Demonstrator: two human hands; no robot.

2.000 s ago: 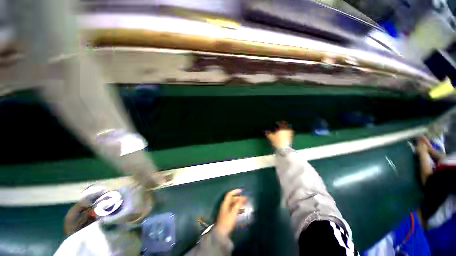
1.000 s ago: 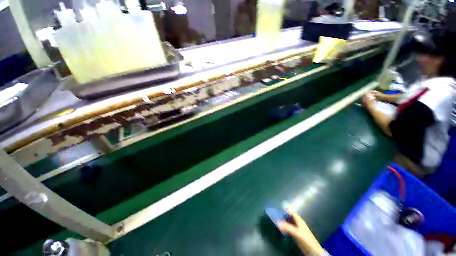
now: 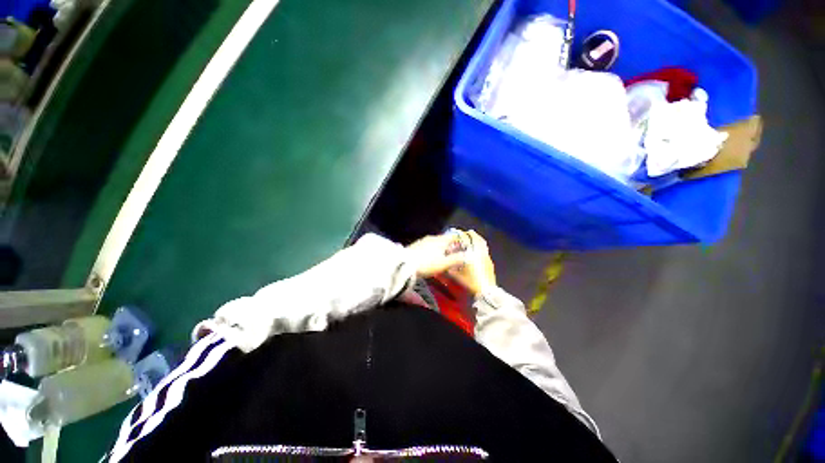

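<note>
My left hand (image 3: 434,255) and my right hand (image 3: 478,264) meet close in front of my body, beyond the green bench top's edge. Their fingers are bent together around a small spot with a whitish and dark reddish look. It is too small and blurred to tell what is between them, or which hand holds it. Two blue-grey socket adaptors, one upper (image 3: 129,333) and one lower (image 3: 154,371), lie on the bench at the lower left, beside the bottles and away from my hands.
A blue tote (image 3: 561,203) with white bags, a round dark gauge (image 3: 600,50) and cardboard stands at upper right. Two pale yellowish bottles (image 3: 63,348) and a white cloth (image 3: 20,411) are at lower left. A pale rail (image 3: 172,149) borders the green bench (image 3: 298,118).
The view has swung down and to the right. A hand held an adaptor over the bench before; now both my hands are together near my body. The blue tote now shows at upper right.
</note>
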